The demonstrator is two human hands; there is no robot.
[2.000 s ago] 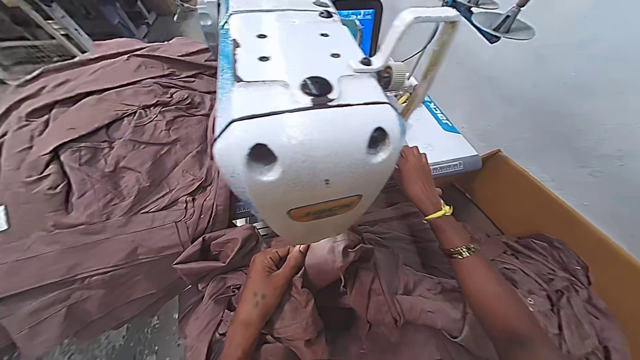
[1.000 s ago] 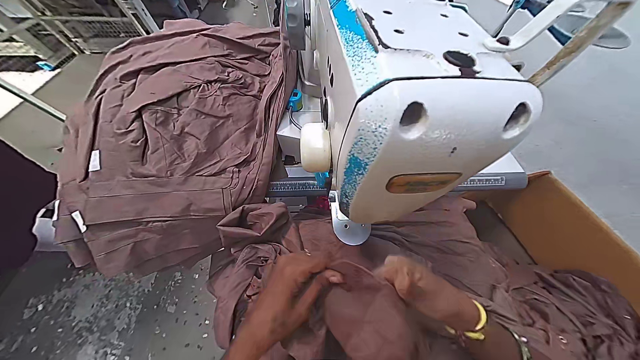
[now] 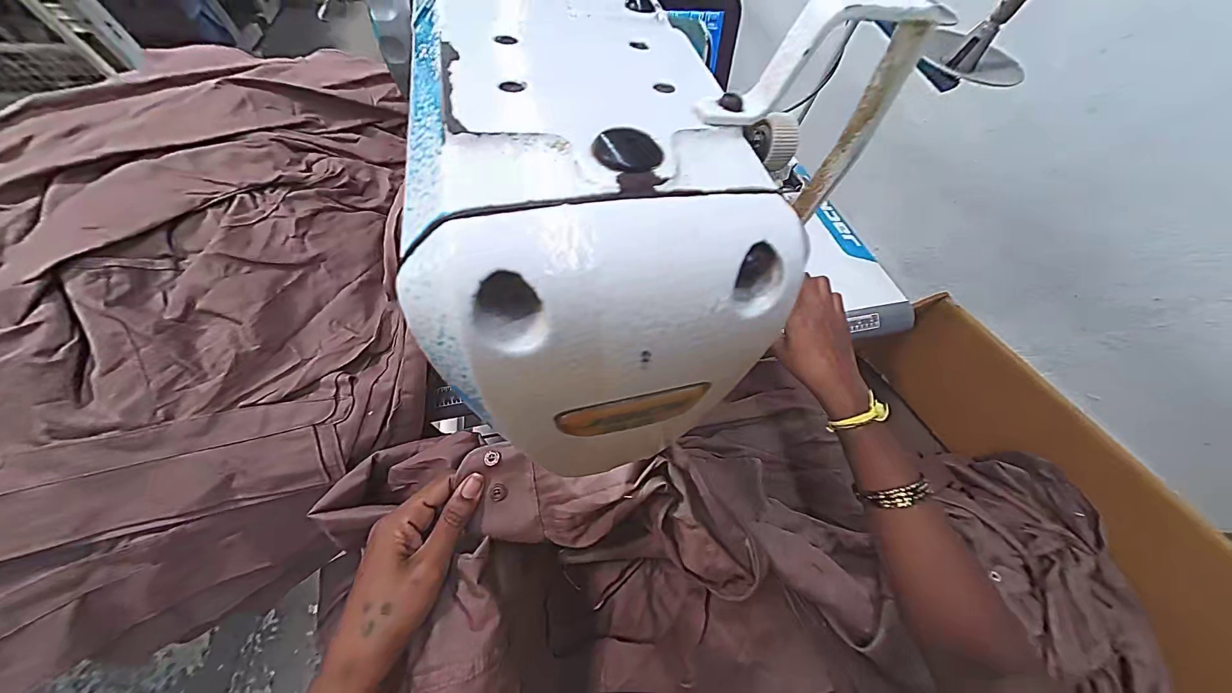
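Observation:
Under the white head of an industrial sewing machine [image 3: 602, 318] lies a brown garment [image 3: 654, 597]. My left hand [image 3: 414, 558] pinches the garment's buttoned band [image 3: 505, 505], which shows two buttons, between thumb and fingers just left of the machine head. At the machine's right side is my right hand [image 3: 818, 337], raised above the cloth, with a yellow band and a beaded bracelet on the wrist. Its fingertips are partly behind the head, so what they touch is hidden. The needle and presser foot are out of sight behind the head.
A large pile of brown garments [image 3: 192, 289] stands on the left. A cardboard-brown panel [image 3: 1039, 443] edges the work area on the right, with more brown cloth [image 3: 1039, 539] against it. A thread stand disc [image 3: 982, 67] is at the upper right, before a grey wall.
Since one second ago, my hands have moved apart: the left holds the buttoned band, and the right has gone up beside the machine head. The view has shifted considerably.

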